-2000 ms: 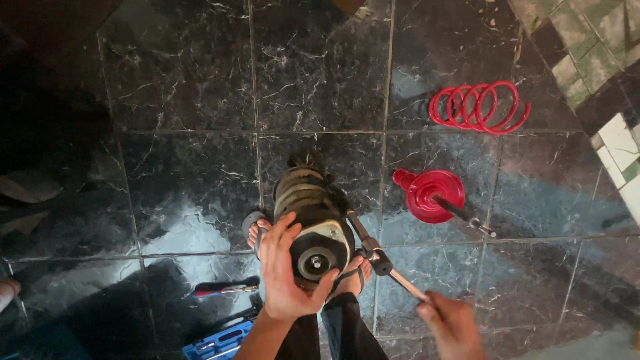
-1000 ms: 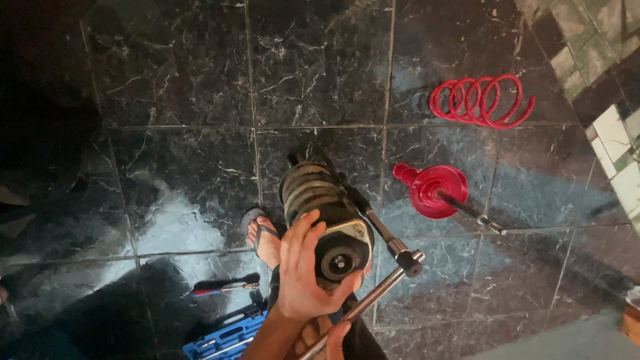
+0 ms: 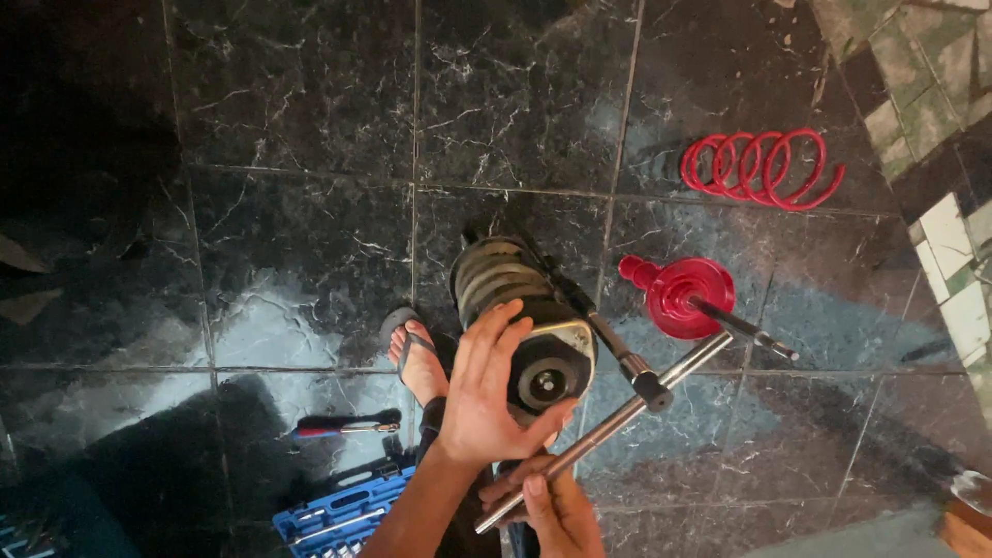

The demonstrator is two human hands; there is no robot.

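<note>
A strut assembly with a dark coil spring (image 3: 504,271) stands between my feet, its round top mount (image 3: 544,383) facing up. My left hand (image 3: 488,387) lies on the side of the top mount, fingers spread over it and thumb along its lower edge. A spring compressor's threaded rod (image 3: 577,298) runs along the spring's right side. On its head sits a socket with a steel sliding T-bar (image 3: 601,430), slanting from lower left to upper right. My right hand (image 3: 550,504) grips the bar near its lower end.
A red coil spring (image 3: 763,169) lies on the tiled floor at the upper right. Below it is a red strut body with a spring seat (image 3: 690,298) and bare rod. A ratchet (image 3: 345,428) and a blue socket case (image 3: 349,511) lie at the lower left, near my sandalled foot (image 3: 418,360).
My right hand has moved left, from the lower right to just below the strut mount. The T-bar has turned and now extends farther to the upper right. My left hand stays on the mount.
</note>
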